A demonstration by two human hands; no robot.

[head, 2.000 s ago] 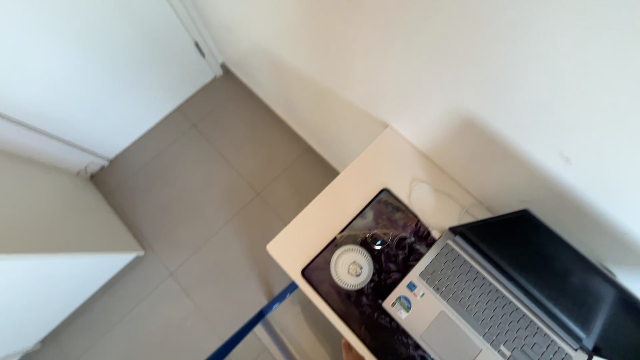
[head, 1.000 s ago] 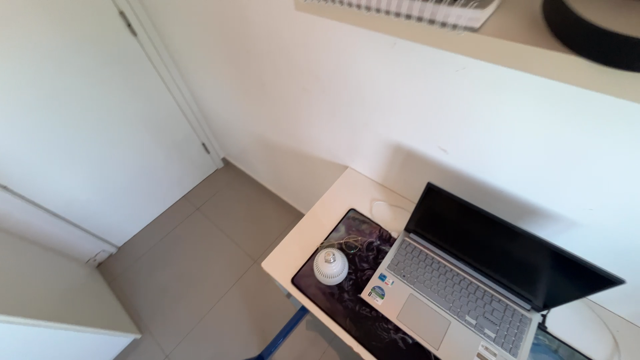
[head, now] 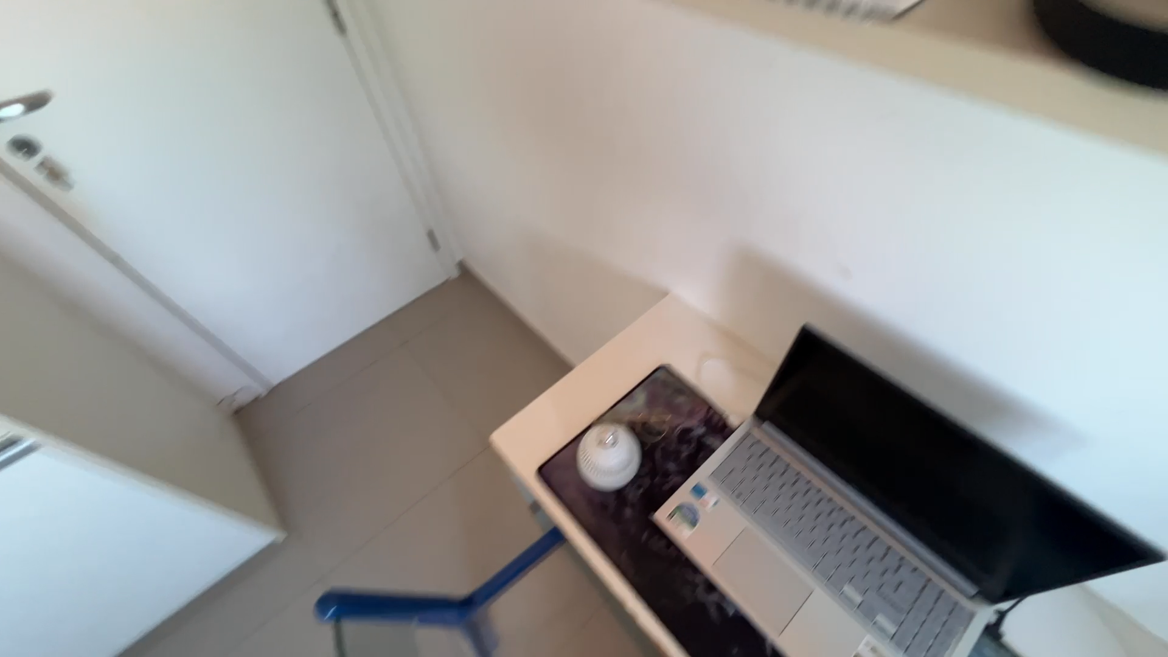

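Observation:
Neither of my hands shows in the head view. An open laptop with a dark screen stands on a dark patterned desk mat, which lies on a pale desk. On the mat, to the left of the laptop, sits a small white rounded object with a ribbed surface; I cannot tell what it is. Thin wire-like strands lie beside it on the mat. A dark cable comes from the laptop's right rear corner.
A blue tubular frame stands beside the desk. Above, a wall shelf holds a black curved object and a spiral-bound pad. A white door and a white cabinet are at left.
The view has swung up and left, so the shelf and the door's handle have come in. A bit of a hand at the desk's near edge two seconds ago is out of sight.

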